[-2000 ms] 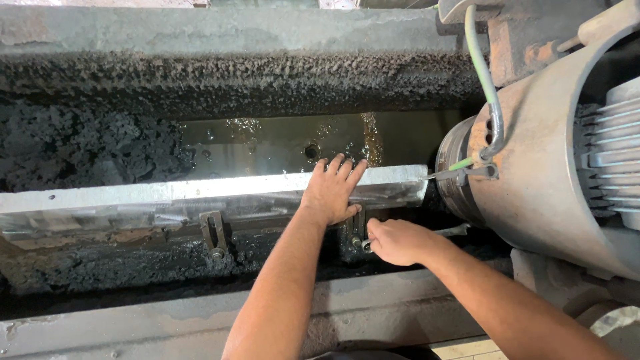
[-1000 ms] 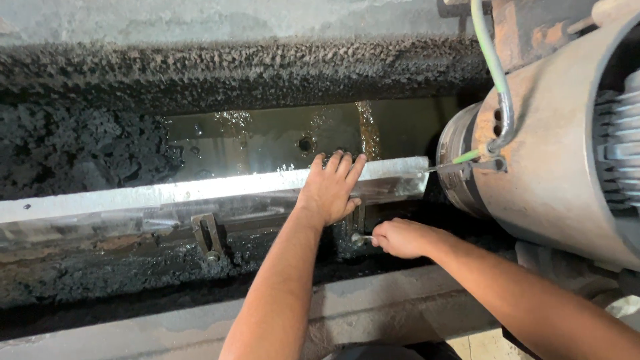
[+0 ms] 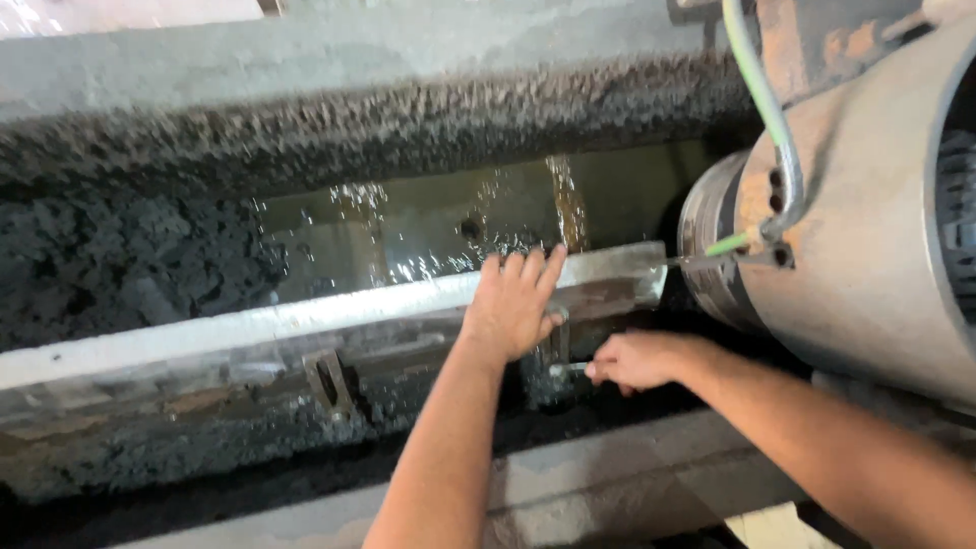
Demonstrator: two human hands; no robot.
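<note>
A long metal angle bar (image 3: 328,309) runs across the trough, its bright top face tilted up to the right. My left hand (image 3: 515,305) lies over the bar near its right end, fingertips across the far edge and thumb on the near side. Below and right of it, my right hand (image 3: 633,362) grips the handle of a small metal wrench (image 3: 572,368). The wrench's head is at a bolt by the foot of a slotted bracket (image 3: 564,335), partly hidden by my left thumb. A second slotted bracket (image 3: 328,381) stands on the bar's near side, further left.
Dark sludge (image 3: 122,259) is heaped behind the bar at left, beside murky liquid (image 3: 435,221). At right sits a large metal cylindrical housing (image 3: 854,206) with a green hose (image 3: 755,76). The trough's near metal edge (image 3: 610,473) passes beneath my forearms; a crusted wall (image 3: 343,114) rises behind.
The wrench's handle has swung from pointing down-left of my right hand to lying nearly level. My right hand has moved slightly away from my left, which stays on the bar.
</note>
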